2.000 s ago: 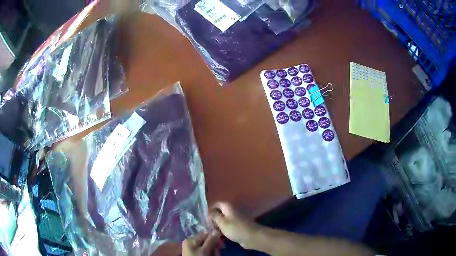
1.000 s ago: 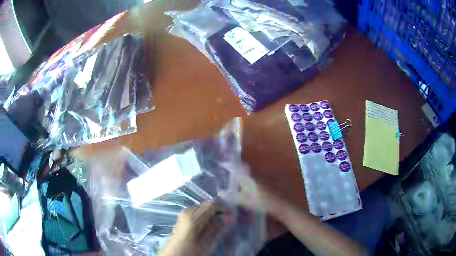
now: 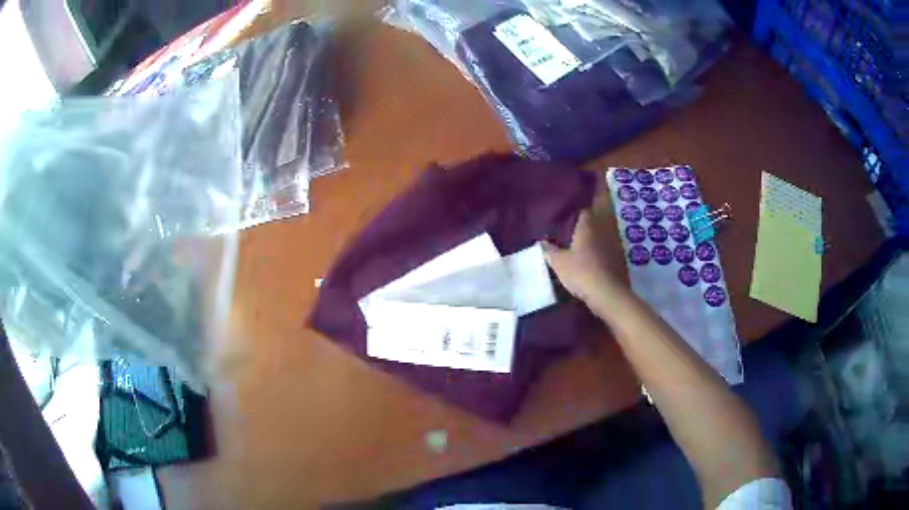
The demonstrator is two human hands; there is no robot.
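Observation:
A plum garment (image 3: 468, 194) lies folded in a loose bundle on the brown table, out of any bag. Several long white hang tags (image 3: 439, 336) are fanned out on top of it; the front one shows print and a barcode. My right hand (image 3: 580, 261) is at the garment's right edge, beside the tag ends, with its fingers closed on the cloth. A large clear polybag (image 3: 120, 219), open and blurred, is at the left, over the table's left side. It looks empty. My left hand is not visible.
Bagged garments (image 3: 608, 115) lie at the far side, more clear packs (image 3: 274, 129) at far left. A sticker sheet (image 3: 678, 289) with a turquoise clip (image 3: 705, 224) and a yellow pad (image 3: 787, 249) are at right. A blue crate (image 3: 827, 90) stands far right; a teal-black pouch (image 3: 150, 413) lower left.
The plum garment, earlier inside the clear bag, now lies bare with its tags on top. The bag has moved to the left. My right hand has moved up and right; my left hand has left view.

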